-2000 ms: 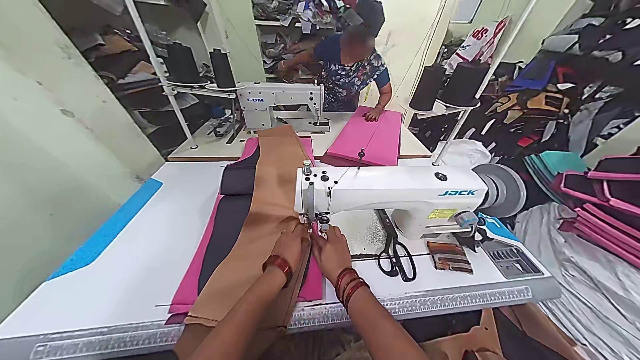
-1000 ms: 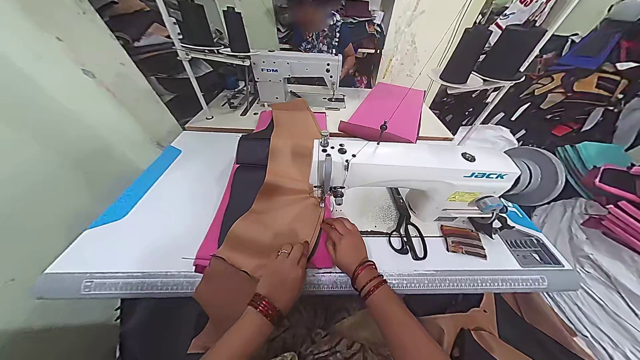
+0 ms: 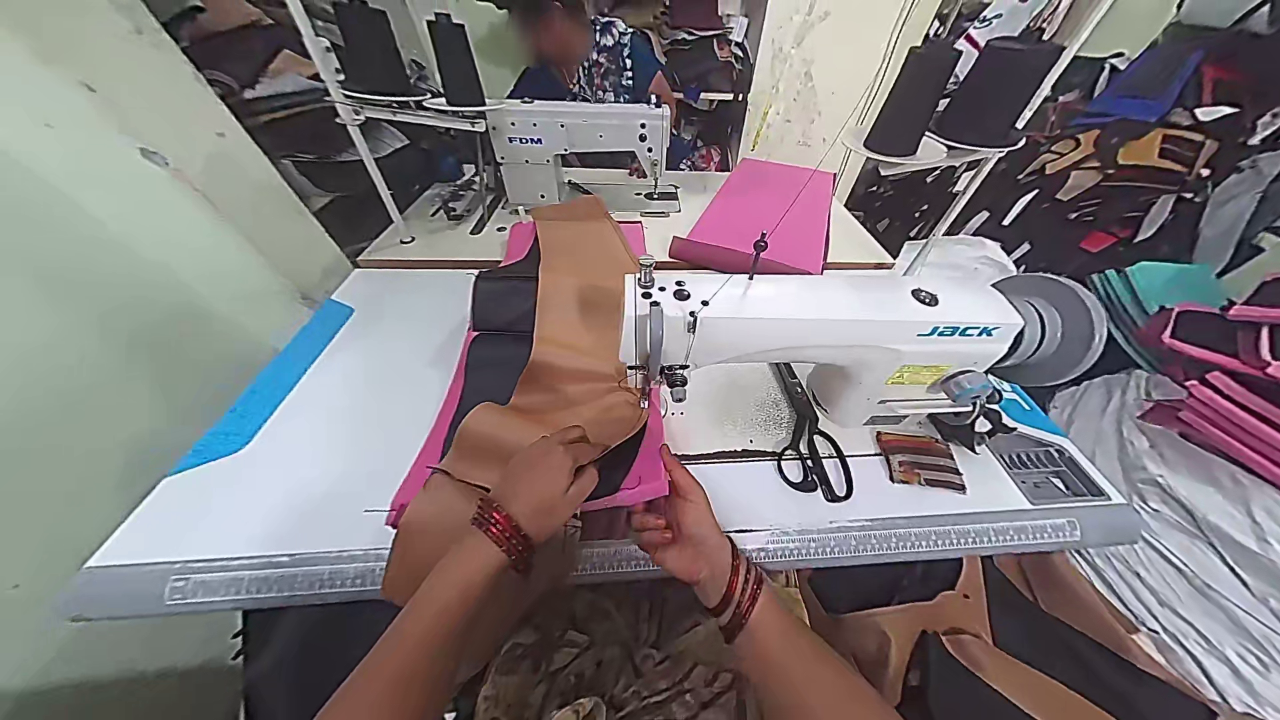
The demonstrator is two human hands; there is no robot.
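Observation:
A long tan fabric panel (image 3: 580, 310) lies over black fabric (image 3: 500, 330) and a pink layer (image 3: 425, 480), its right edge at the needle of the white Jack sewing machine (image 3: 820, 315). My left hand (image 3: 545, 480) is on the tan panel's near part, with the fingers pinching its edge. Right of it, my right hand (image 3: 680, 520) holds the pink layer's near corner between thumb and fingers. Both wrists carry red bangles. Black-handled scissors (image 3: 815, 445) rest on the machine bed beside a striped fabric piece (image 3: 920, 462).
A ruler strip (image 3: 900, 540) runs along the table's front edge. Behind stand an FDM sewing machine (image 3: 585, 135), folded pink fabric (image 3: 765, 215) and a person (image 3: 590, 60). Thread cones (image 3: 1000, 90) rise at the right. Cut pieces (image 3: 980, 630) hang below the table edge.
My left hand has moved up along the tan panel towards the needle. My right hand has come back from beside the needle to the pink layer's near corner.

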